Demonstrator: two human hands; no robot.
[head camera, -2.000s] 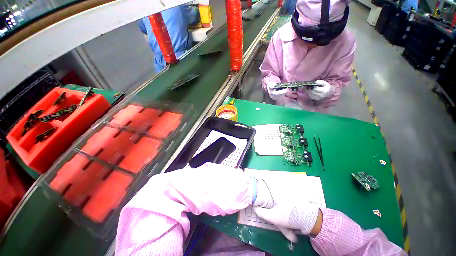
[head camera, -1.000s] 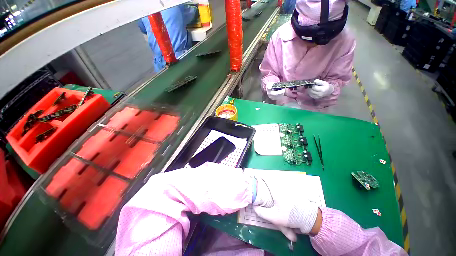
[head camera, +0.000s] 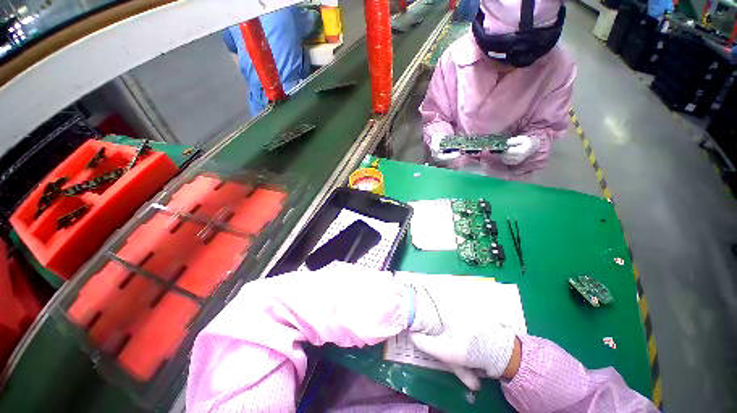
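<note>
My gloved left hand (head camera: 426, 311) and gloved right hand (head camera: 471, 345) lie one against the other over the white paper sheet (head camera: 505, 303) at the table's near edge. A blue band circles the left cuff. One finger of the lower glove points down toward the edge. Most fingers are hidden by the overlap, and nothing held shows. Beyond the paper lie a green board panel (head camera: 477, 232), a white label sheet (head camera: 432, 226) and dark tweezers (head camera: 515, 245). A small circuit board (head camera: 591, 291) lies at the right.
A black tray (head camera: 404, 211) holds a smartphone (head camera: 346, 244) and dotted sheet. A tape roll (head camera: 367, 181) sits at the corner. A clear tray with red squares (head camera: 178, 270) and boards are on the belt. A red foam tray (head camera: 81, 202) stands beyond. A person opposite holds a board panel (head camera: 474, 143).
The clear tray has slid toward the lower left along the belt, and the belt boards have shifted slightly the same way. The person opposite has tilted the panel. My hands have not visibly moved.
</note>
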